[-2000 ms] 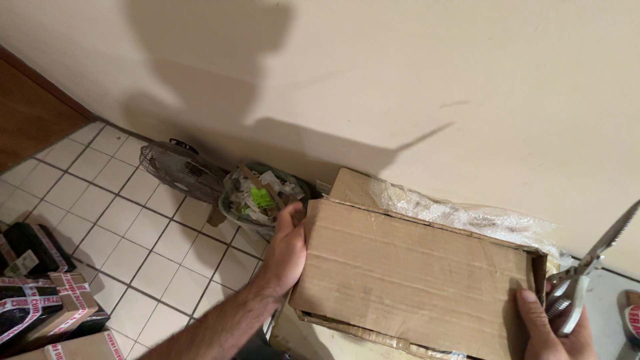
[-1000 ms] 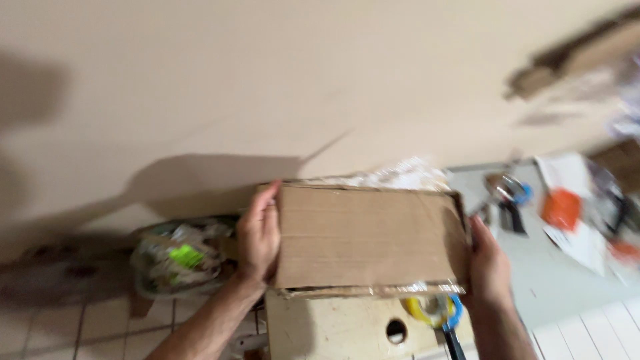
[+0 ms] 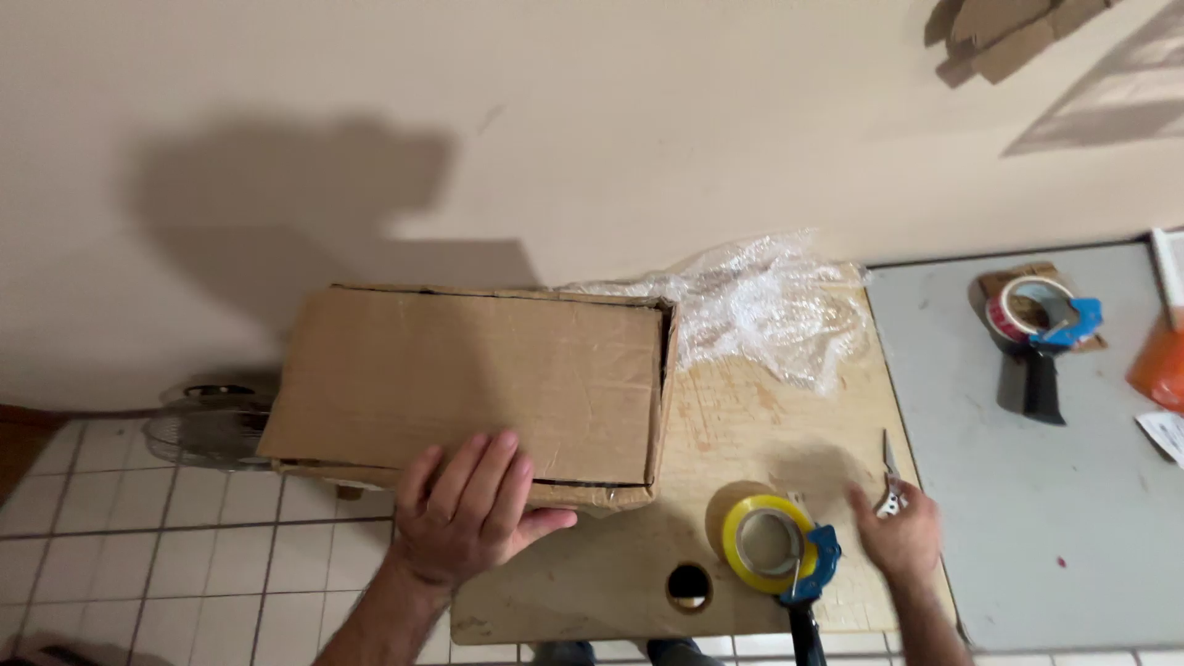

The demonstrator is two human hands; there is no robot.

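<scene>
A closed cardboard box (image 3: pixel 472 379) sits at the left of the wooden table (image 3: pixel 740 416). My left hand (image 3: pixel 472 513) lies against its near edge, fingers on the top and thumb at the side. Over the table's right part is my right hand (image 3: pixel 897 536), beside scissors (image 3: pixel 891 490) whose handles it partly covers; whether it grips them cannot be told. Between my hands lies a tape dispenser with a yellow-rimmed roll (image 3: pixel 768 544). Clear bubble wrap (image 3: pixel 768 305) is bunched behind and to the right of the box.
A grey table (image 3: pixel 999 518) adjoins on the right, bearing a second tape dispenser (image 3: pixel 1036 319) and an orange item (image 3: pixel 1161 365). The wooden table has a round hole (image 3: pixel 689 587). A fan (image 3: pixel 208 430) stands by the wall at left. Cardboard pieces (image 3: pixel 1017 37) show at upper right.
The box, held between both hands one second ago, now rests with only my left hand on it. My right hand has left it and moved right, to the scissors. The view has swung right.
</scene>
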